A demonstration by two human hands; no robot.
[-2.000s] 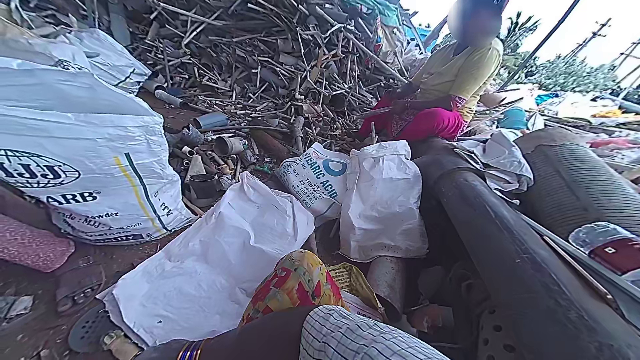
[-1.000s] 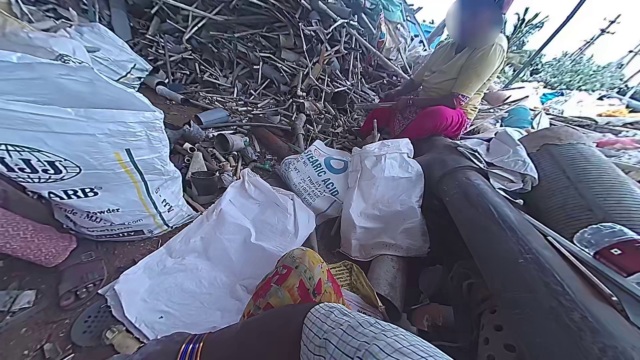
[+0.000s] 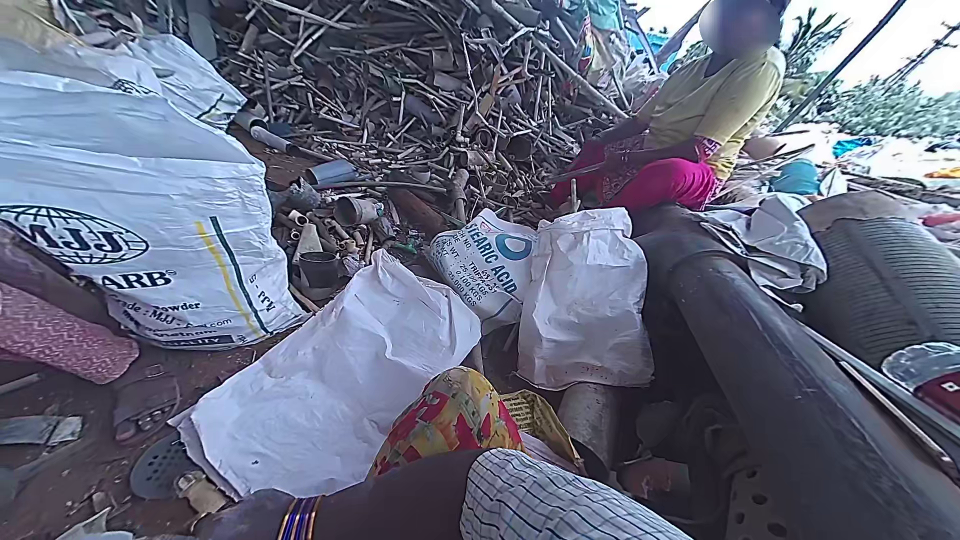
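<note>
A bare forearm of mine (image 3: 405,489), with a checked sleeve and several bangles, crosses the bottom edge toward the left. Part of its hand (image 3: 236,516) shows at the lower left, below a white woven sack (image 3: 330,382) lying flat. The fingers are cut off, and I cannot tell whether it is the left or right hand or whether it holds anything. No second hand of mine can be made out. Floral cloth (image 3: 450,420) rises over a knee beside the flat sack. An upright white sack (image 3: 589,300) stands beyond, against a printed white sack (image 3: 484,262).
A large white bulk bag (image 3: 187,180) stands at left, near another person's sandalled foot (image 3: 146,401). Cut pipes and sticks (image 3: 420,82) are heaped behind. A seated person (image 3: 690,127) is at upper right. A thick dark pipe (image 3: 780,382) and a ribbed pipe (image 3: 885,277) lie at right.
</note>
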